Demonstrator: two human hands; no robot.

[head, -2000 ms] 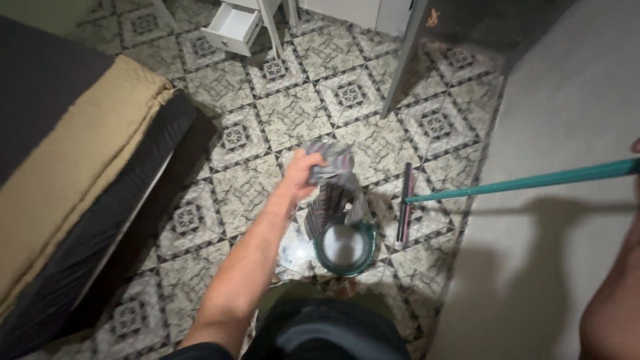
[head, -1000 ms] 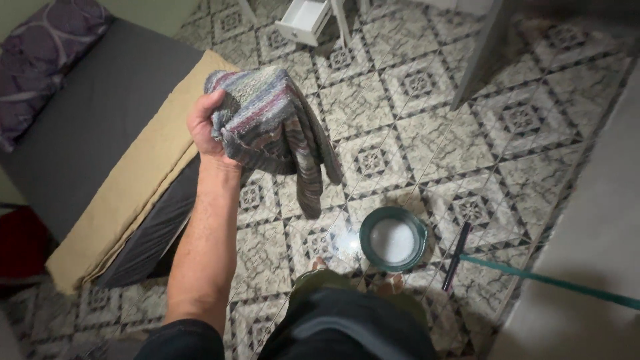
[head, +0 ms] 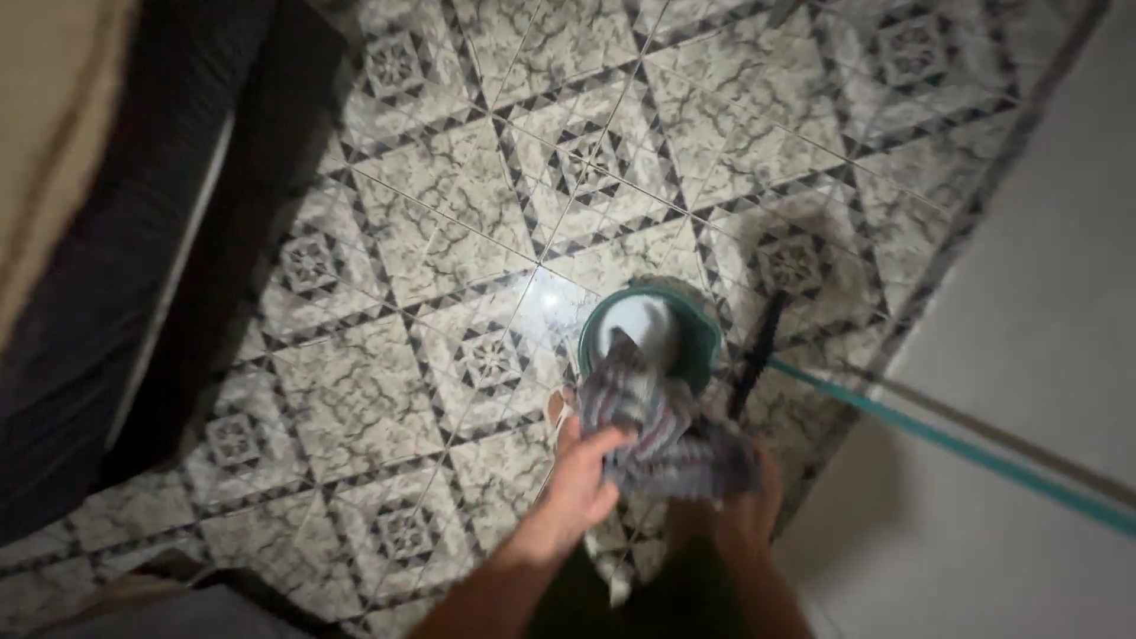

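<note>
A striped grey cloth point(head: 657, 426) is held between my two hands, bunched and partly hanging over the near rim of a green bucket. My left hand point(head: 581, 479) grips its left side, the thumb and fingers on the fabric. At the cloth's right end my right hand point(head: 754, 488) is closed on it, its fingers partly hidden. The green bucket point(head: 701, 342) stands on the patterned tile floor with whitish liquid or foam inside. Right of it lies the dark head of a floor squeegee point(head: 759, 355), its teal handle point(head: 958, 444) running to the right.
A bed with dark fabric sides point(head: 115, 248) and a tan cover point(head: 44, 115) edges the left. A grey wall point(head: 1003, 373) rises at the right, with the squeegee handle before it. My foot point(head: 557, 408) is beside the bucket. Grey fabric point(head: 204, 612) shows at lower left.
The cloth, held up near the bed by my left hand a second ago, is now down at the bucket. My right hand has come onto it. The view has tilted down.
</note>
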